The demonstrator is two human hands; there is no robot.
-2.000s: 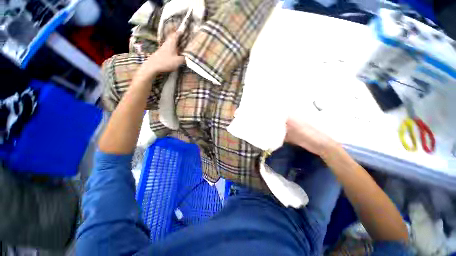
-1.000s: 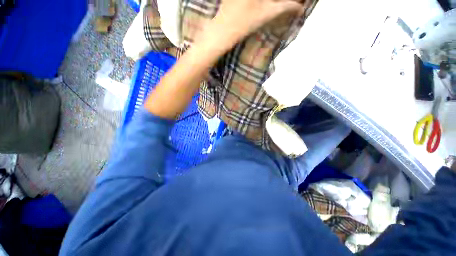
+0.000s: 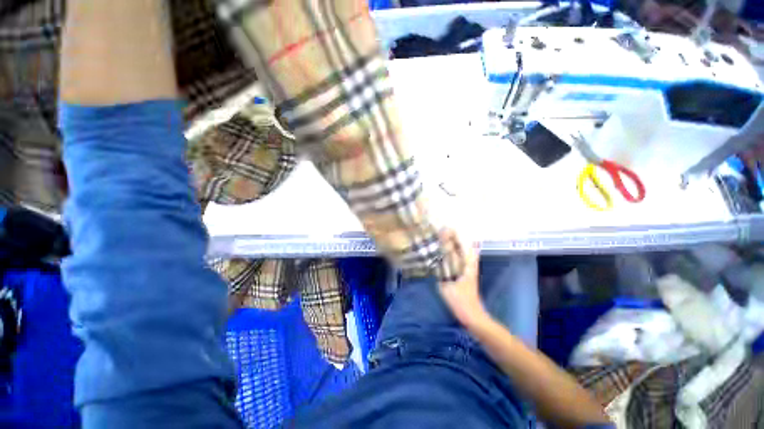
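A long plaid fabric piece (image 3: pixel 356 134) is stretched diagonally from the upper left down to the table's front edge. My right hand (image 3: pixel 459 272) grips its lower end just in front of that edge. My left forearm rises at the upper left; my left hand is cut off by the top edge of the picture. More plaid fabric (image 3: pixel 243 159) lies bunched on the table at the left.
The sewing machine (image 3: pixel 586 71) stands at the back right. A dark flat pad (image 3: pixel 543 144) and scissors with yellow and red handles (image 3: pixel 616 180) lie in front of it. A blue basket (image 3: pixel 260 360) with plaid pieces is below. Plaid and cream pieces (image 3: pixel 637 335) are heaped at lower right.
The view has turned towards the machine. The plaid piece is now pulled out long across the table. My left arm has moved up out of the picture, and my right hand now holds the plaid end.
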